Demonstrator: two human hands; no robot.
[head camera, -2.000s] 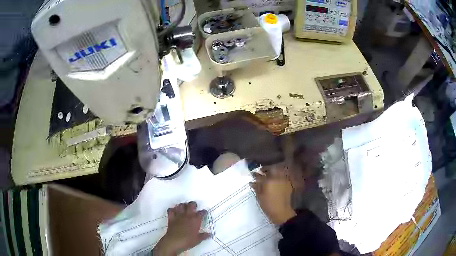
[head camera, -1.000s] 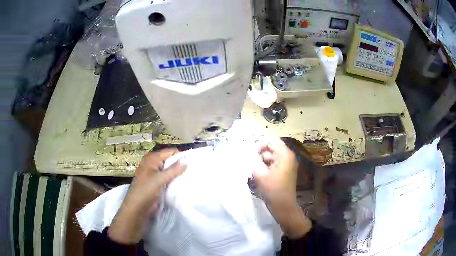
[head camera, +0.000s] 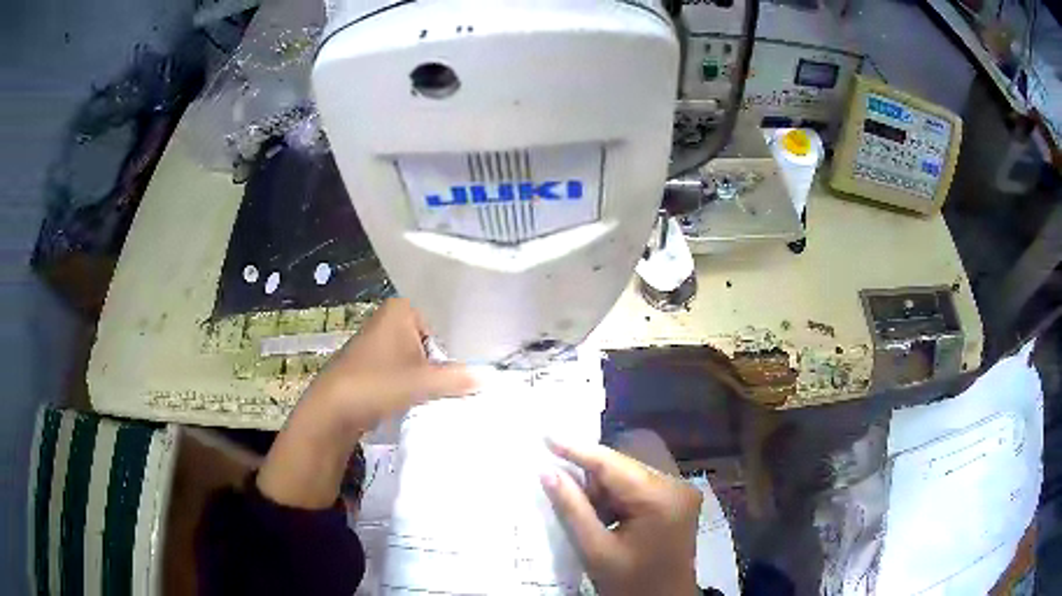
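Note:
The white garment panel (head camera: 478, 501) lies under the off-white JUKI machine head (head camera: 501, 151) and hangs down towards the wearer, with thin dark lines on it. My left hand (head camera: 379, 373) is at the panel's upper left edge, beside the lower end of the head; its thumb lies on the cloth and its other fingertips are hidden behind the head. My right hand (head camera: 623, 512) is at the panel's right side, thumb and forefinger on the cloth with a small gap between them. The needle area is hidden by the head.
A panel stack (head camera: 967, 466) lies at the right. Behind the head are a parts tray (head camera: 745, 204), a thread cone (head camera: 798, 169) and an operation panel (head camera: 897, 146). White oval pieces (head camera: 323, 274) lie on a dark mat (head camera: 285, 233) at left. A striped surface (head camera: 99, 501) is at lower left.
The panel has come from the lap to under the head and now lies flatter. My left hand has moved up beside the head; my right hand has moved lower. The view has shifted closer to the head.

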